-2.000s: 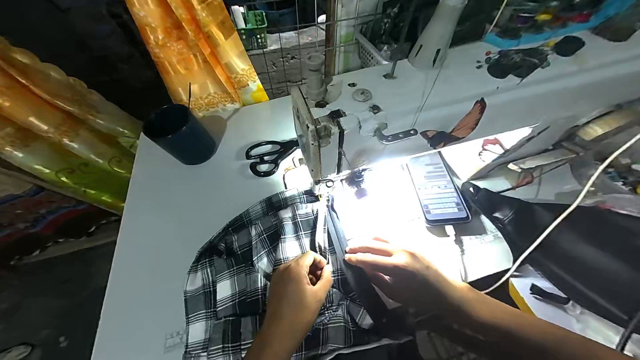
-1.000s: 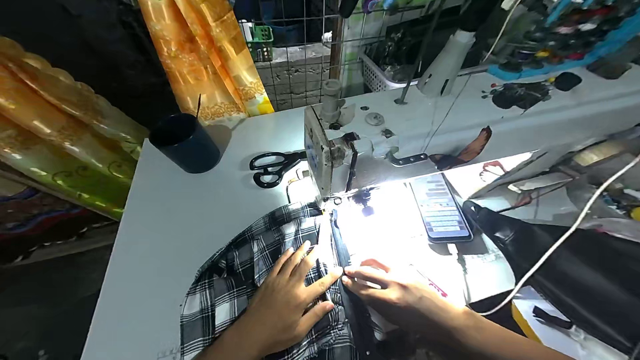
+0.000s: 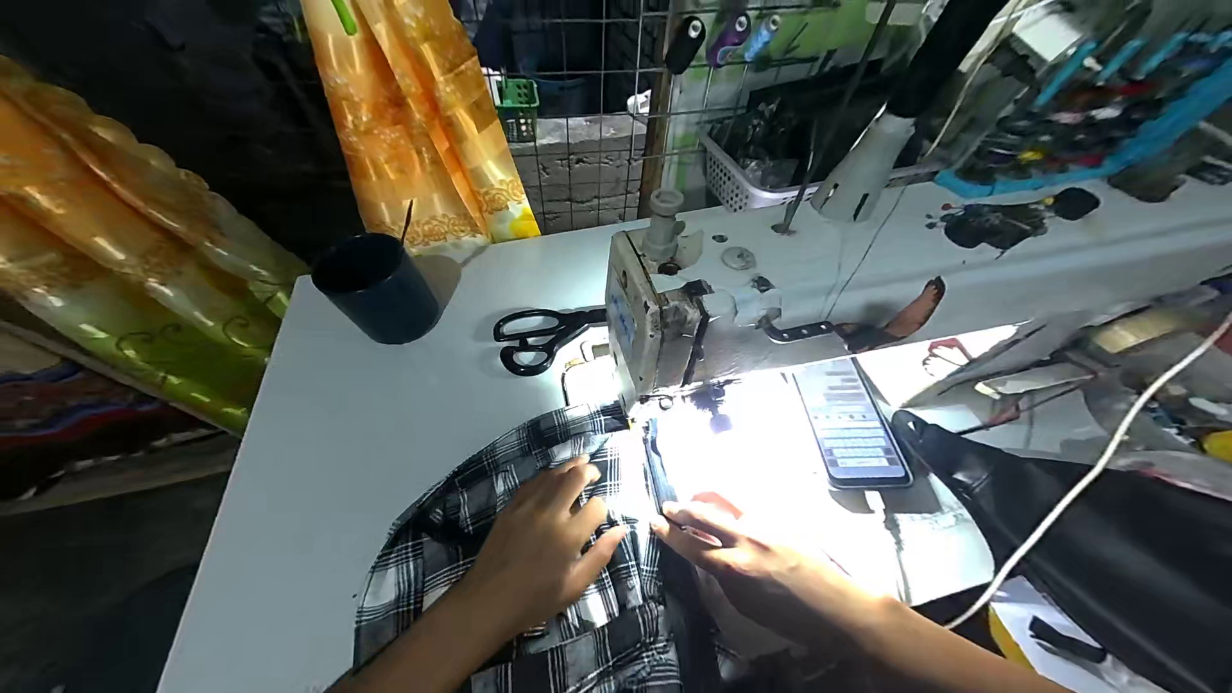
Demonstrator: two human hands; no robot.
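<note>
A black-and-white plaid cloth (image 3: 500, 472) lies on the white table, its upper end under the needle area of a sewing machine (image 3: 664, 327). My left hand (image 3: 549, 539) rests on the plaid with fingers spread, gripping nothing. A dark strip (image 3: 679, 597), which could be a zipper or a band, runs along the cloth's right edge up to the machine. My right hand (image 3: 722, 544) pinches this strip between thumb and fingers, just below the machine. Glare from the lamp hides detail around the needle.
Black-handled scissors (image 3: 539, 337) lie left of the machine head, beyond them a dark cup (image 3: 377, 294). A phone (image 3: 852, 423) with a plugged-in cable lies right of the needle area. Black material (image 3: 1088, 539) and a white cord (image 3: 1088, 481) are at the right. Orange curtains (image 3: 414, 106) hang behind.
Two seconds ago my left hand had its fingers bunched at the strip; it now lies spread on the plaid to the left. My right hand stays at the strip.
</note>
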